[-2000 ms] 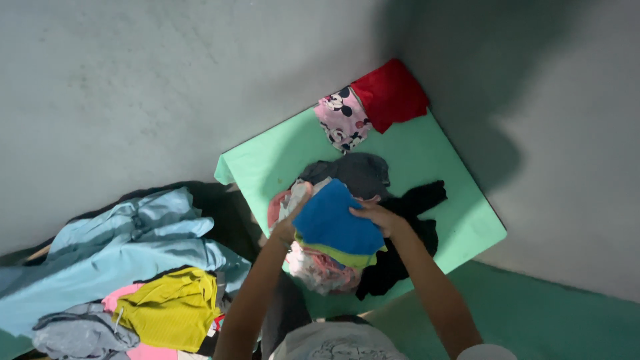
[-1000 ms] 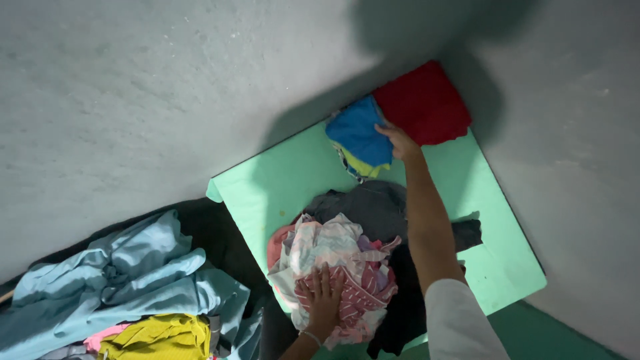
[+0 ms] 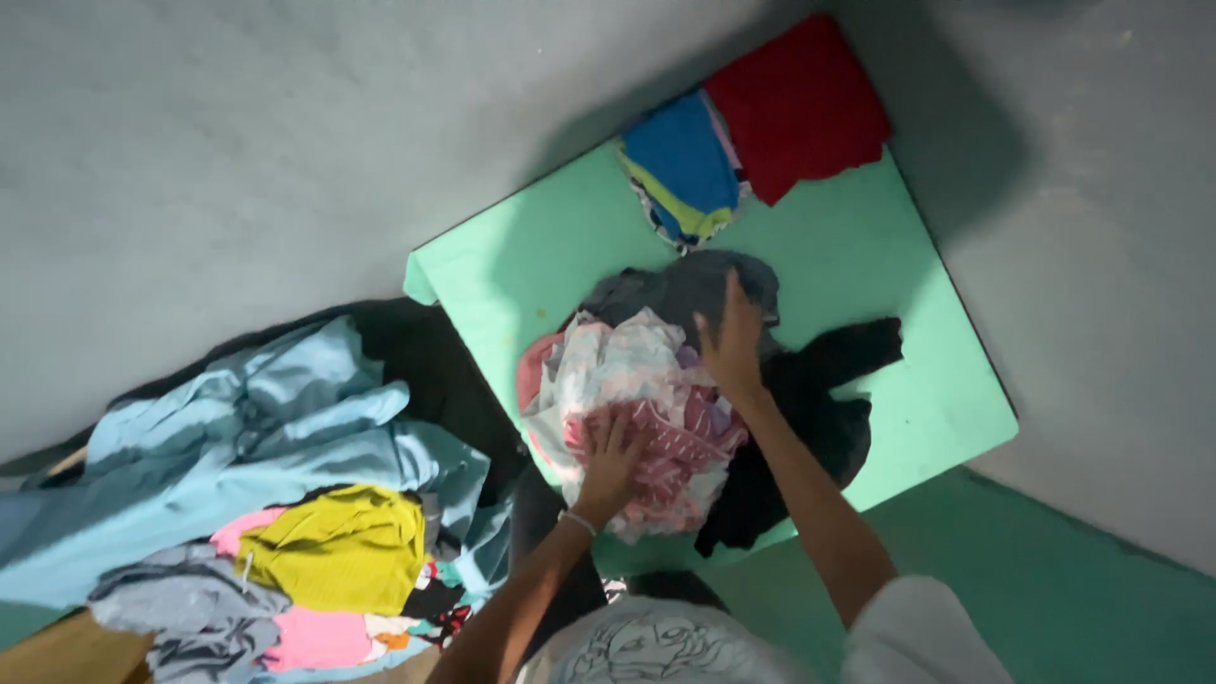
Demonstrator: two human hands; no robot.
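On the green-topped table (image 3: 950, 380) lies a loose heap of clothes. My left hand (image 3: 613, 461) rests with spread fingers on a pink patterned garment (image 3: 674, 465), beside a white ruffled garment (image 3: 622, 361). My right hand (image 3: 733, 342), fingers apart and holding nothing, is over the heap by a dark grey garment (image 3: 712, 280). A black garment (image 3: 826, 361) lies under and right of my right forearm. At the table's far corner a folded blue cloth (image 3: 679, 157), with a yellow-green one showing beneath, lies against a folded red cloth (image 3: 803, 104).
Left of the table is a second pile, with light blue fabric (image 3: 285, 427), a yellow garment (image 3: 347, 551), a grey garment (image 3: 180, 589) and a pink one (image 3: 318, 636). Grey walls (image 3: 237, 142) meet behind the table's far corner.
The blue cloth, between both hands in the oldest frame, now lies by the red cloth. My right hand has let go of it and come back to the heap. My left hand stays on the pink garment.
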